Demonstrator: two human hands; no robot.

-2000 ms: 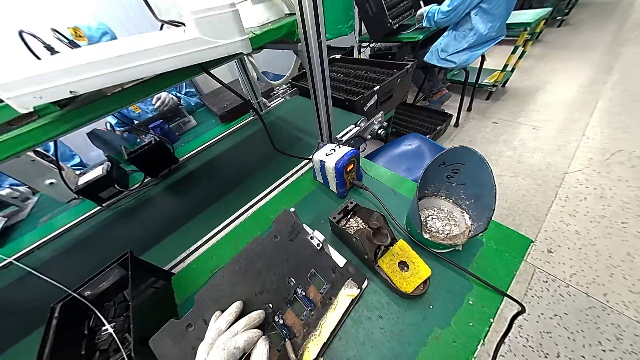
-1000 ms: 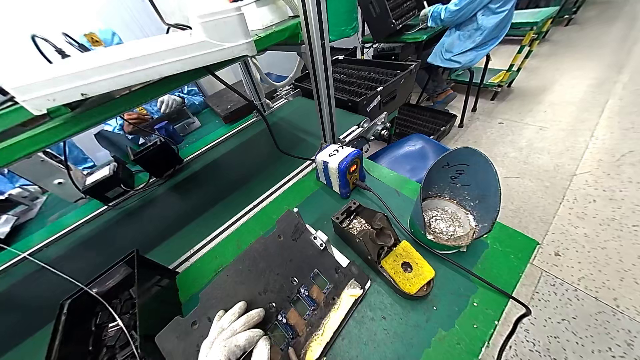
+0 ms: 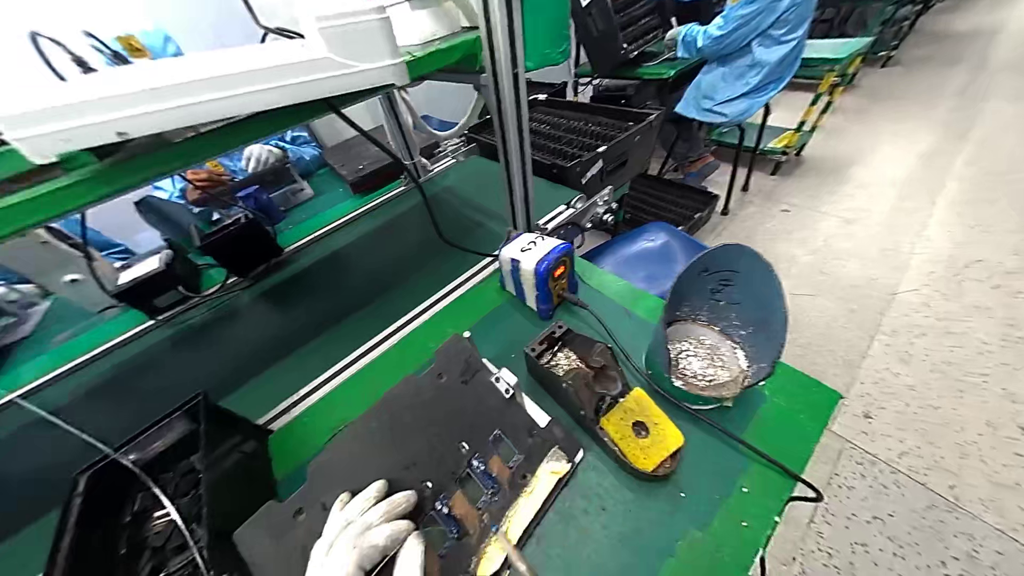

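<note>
My left hand (image 3: 364,532), in a whitish glove, rests on a black fixture board (image 3: 376,432) at the bottom, left of small blue circuit boards (image 3: 482,478). Its fingers are bent and partly spread; whether they pinch anything is unclear. A slim metal rod (image 3: 514,554), perhaps a soldering iron's tip, enters from the bottom edge over the yellow strip (image 3: 524,508) on the fixture. My right hand is out of view. Right of the fixture lie a soldering iron stand (image 3: 572,380) with a yellow sponge (image 3: 642,430) and a blue-and-white soldering station (image 3: 536,274) with a lit display.
A cut-open dark container (image 3: 724,308) with silvery residue stands at the right, a cable (image 3: 704,420) running past it. A black bin (image 3: 172,480) is at left. A metal post (image 3: 508,112) rises behind. One person (image 3: 740,60) sits beyond; another's gloved hand (image 3: 262,158) shows across the line.
My left hand stays in nearly the same place on the fixture. Across the line, a co-worker's bare hand now shows beside the gloved one, more plainly than two seconds ago.
</note>
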